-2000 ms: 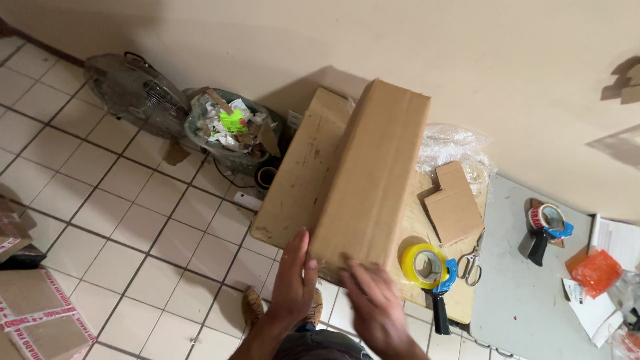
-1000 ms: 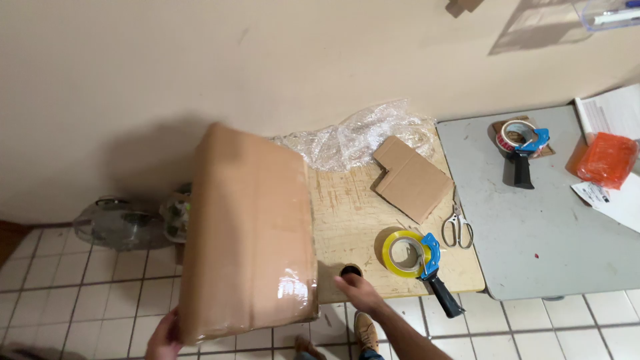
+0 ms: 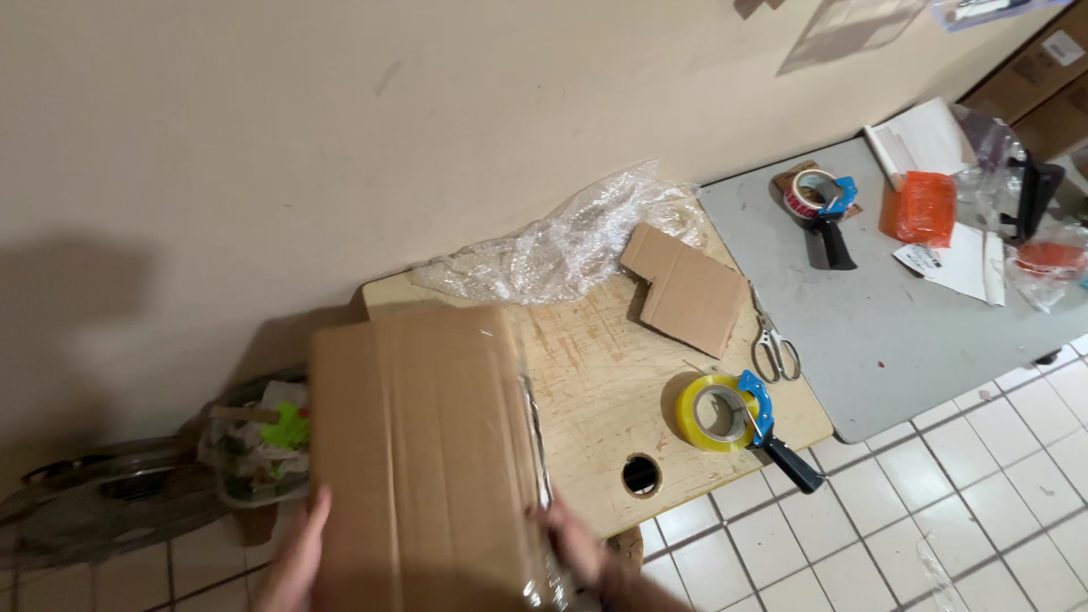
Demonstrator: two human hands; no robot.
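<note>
A long cardboard box [image 3: 425, 459] with clear tape along its right side is between my two hands, over the left part of the wooden table [image 3: 586, 374]. My left hand [image 3: 297, 552] presses on its left side, low in the view. On the right side, my right hand [image 3: 574, 535] grips the lower edge, slightly blurred. To the right lie a tape dispenser with a yellow-looking roll [image 3: 718, 414], scissors [image 3: 775, 344] and a cut cardboard piece [image 3: 688, 289]. Crumpled bubble wrap [image 3: 569, 246] lies along the table's wall side.
A grey table [image 3: 901, 340] adjoins at right, bearing another tape dispenser [image 3: 820, 200], an orange wrapped item [image 3: 926, 208] and papers. Left of the wooden table are a filled waste bin [image 3: 263, 442] and a fan [image 3: 119, 493] on the tiled floor. The wooden table has a round hole.
The box has turned in my hands since the earlier frames. My right hand, apart from the box's side one second ago, is now against it. The view has shifted toward the right.
</note>
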